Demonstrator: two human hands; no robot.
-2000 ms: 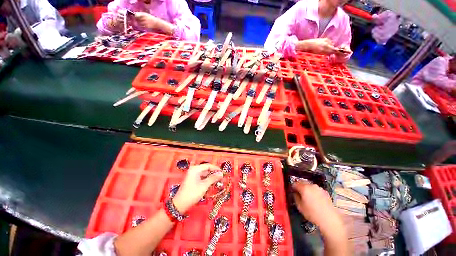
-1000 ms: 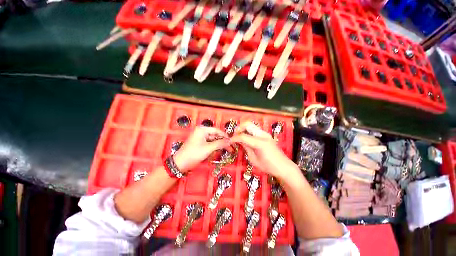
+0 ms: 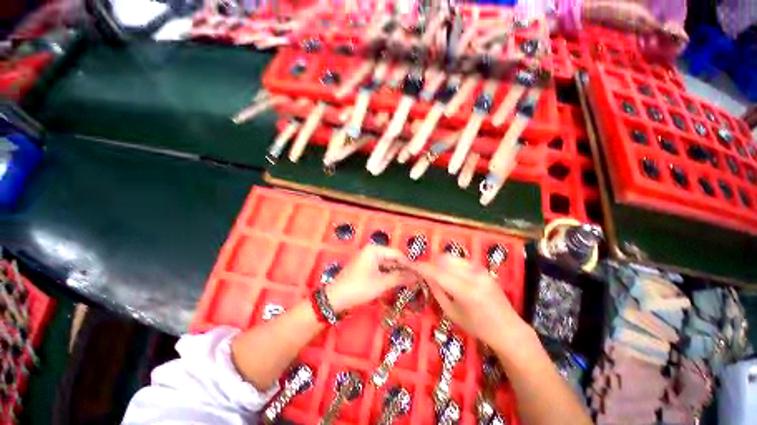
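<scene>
My left hand (image 3: 367,280) and my right hand (image 3: 465,290) meet fingertip to fingertip over the middle of the red watch tray (image 3: 241,292). They hold a watch with a metal bracelet (image 3: 402,300); the bracelet hangs below the fingers, and the fingers hide most of the head. Banded watches (image 3: 395,353) lie slantwise in the tray's right and lower cells. A few bare watch heads (image 3: 344,232) sit in cells at the upper middle. A bracelet piece (image 3: 273,311) lies in a cell left of my left wrist.
Right of the tray are a black parts box of silvery bits (image 3: 556,305), a round pale ring (image 3: 571,245) and piled leather straps (image 3: 656,332). Ahead, strap watches (image 3: 407,124) overhang stacked red trays above a ledge. A tray of watch heads (image 3: 689,158) stands upper right.
My right hand has come from the parts box to my left hand and stays there. The view has shifted, so the tray now appears further right.
</scene>
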